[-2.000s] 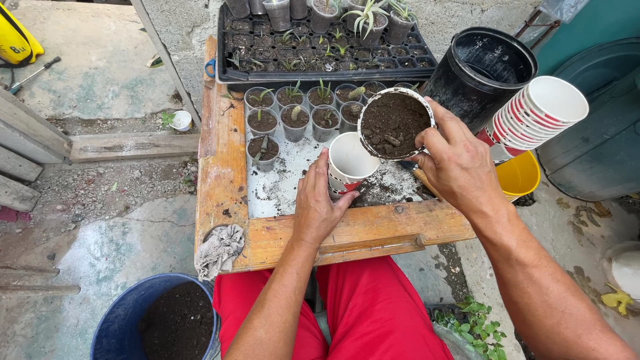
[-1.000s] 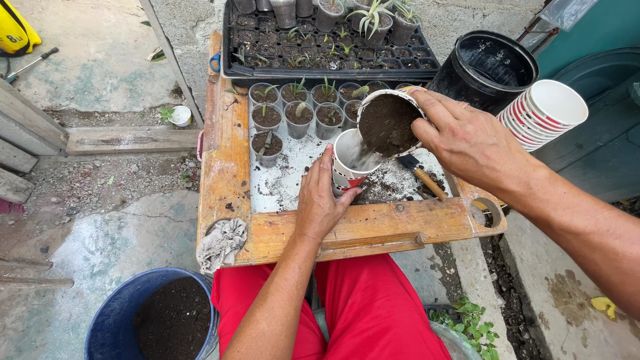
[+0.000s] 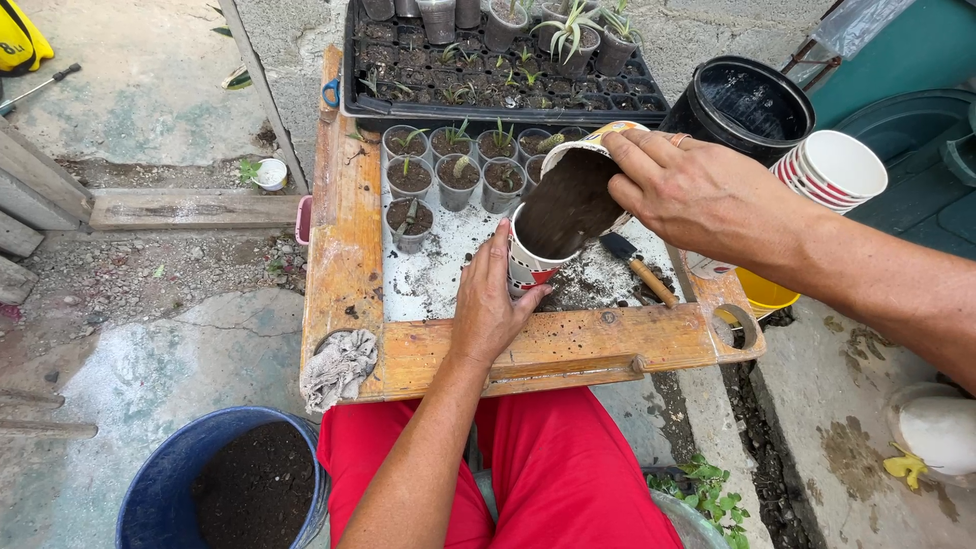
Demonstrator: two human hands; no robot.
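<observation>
My left hand [image 3: 492, 293] is wrapped around a red and white paper cup [image 3: 531, 267] that stands on the white, soil-strewn tabletop. Above it, my right hand [image 3: 656, 171] grips a wider paper container [image 3: 608, 131], tilted to the left. Dark soil [image 3: 568, 210] slides from this container into the cup. Just right of the cup lies a small hand trowel with a wooden handle [image 3: 652, 282]. Clear plastic cups with seedlings [image 3: 456, 183] stand in rows to the left and behind, some partly hidden by the container.
A black seedling tray [image 3: 503, 114] with potted plants is at the back. To the right are a black bucket [image 3: 740, 107], stacked paper cups [image 3: 839, 171] and a yellow container [image 3: 762, 290]. A crumpled rag [image 3: 339, 370] lies on the wooden frame's left corner. Below stands a blue bucket of soil [image 3: 152, 488].
My right hand has tilted the container further over the cup, and soil now falls in a thick mass. My left hand has stayed around the cup.
</observation>
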